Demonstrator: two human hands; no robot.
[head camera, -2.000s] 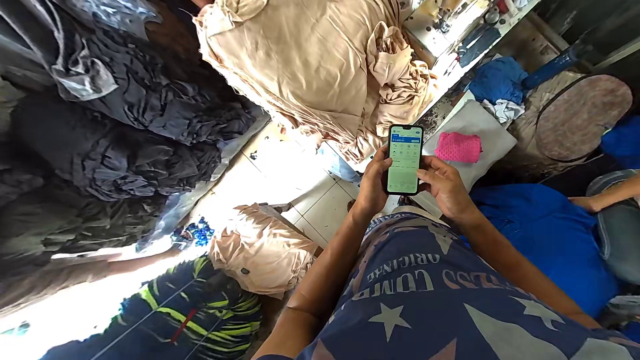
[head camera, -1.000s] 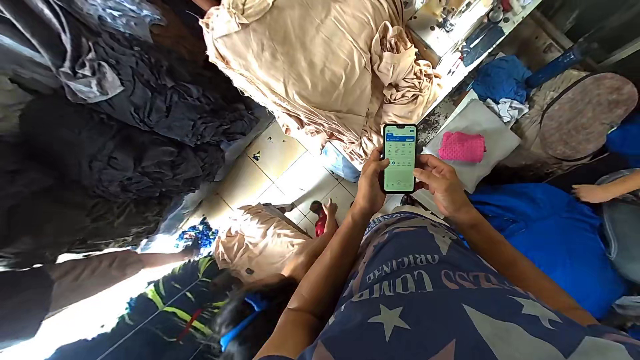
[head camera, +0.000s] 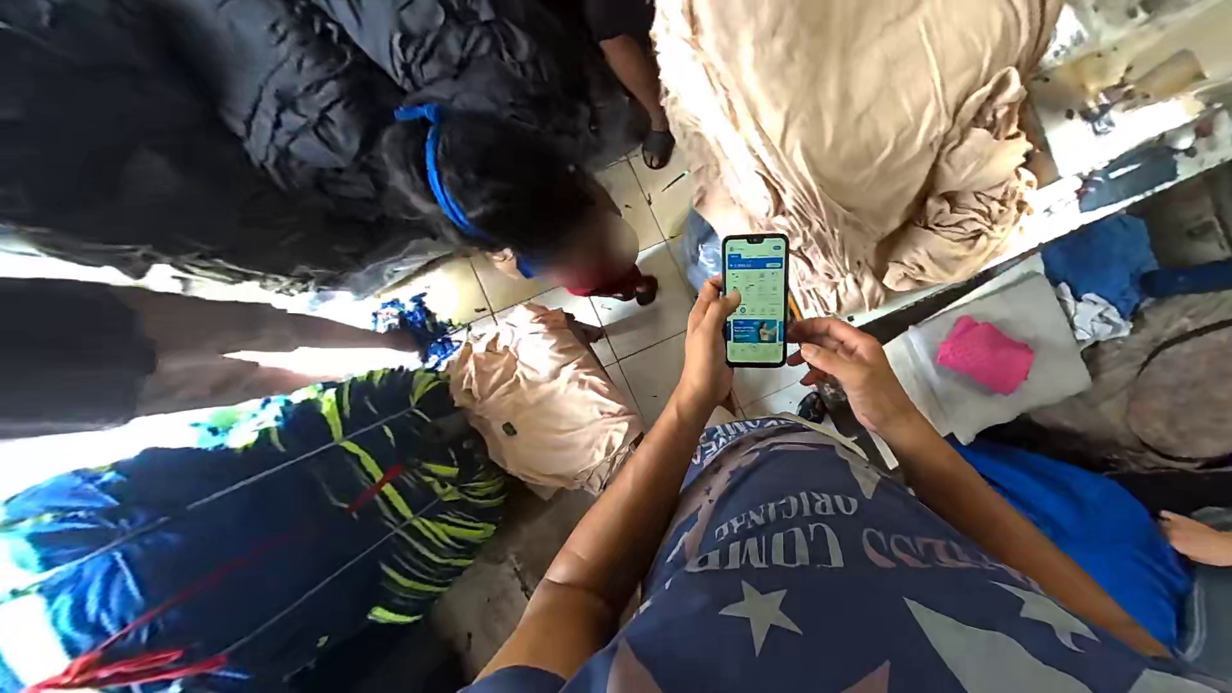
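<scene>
A smartphone (head camera: 756, 300) with a lit screen is held upright in front of my body. My left hand (head camera: 710, 337) grips its left side, the thumb over the screen's edge. At its lower right edge is my right hand (head camera: 839, 364), fingers bent and near or lightly against the phone; whether they press on it cannot be told. Beyond the phone lies a big heap of beige fabric (head camera: 837, 125). To the right of my right hand, a pink cloth item (head camera: 984, 354) rests on a pale sheet-like stack (head camera: 1044, 332).
A person with a blue headband (head camera: 445, 178) is at the left, near a beige fabric bundle (head camera: 544, 404). Black fabric (head camera: 192, 125) fills the upper left, a tied dark bundle (head camera: 289, 510) the lower left. Another person's foot (head camera: 657, 146) is on the tiled floor (head camera: 650, 289). Someone's hand (head camera: 1193, 537) shows at right.
The person with the blue headband, at the bottom edge a second ago, is now farther up, between the black fabric and the beige bundle. The phone stays in my left hand. The view has shifted.
</scene>
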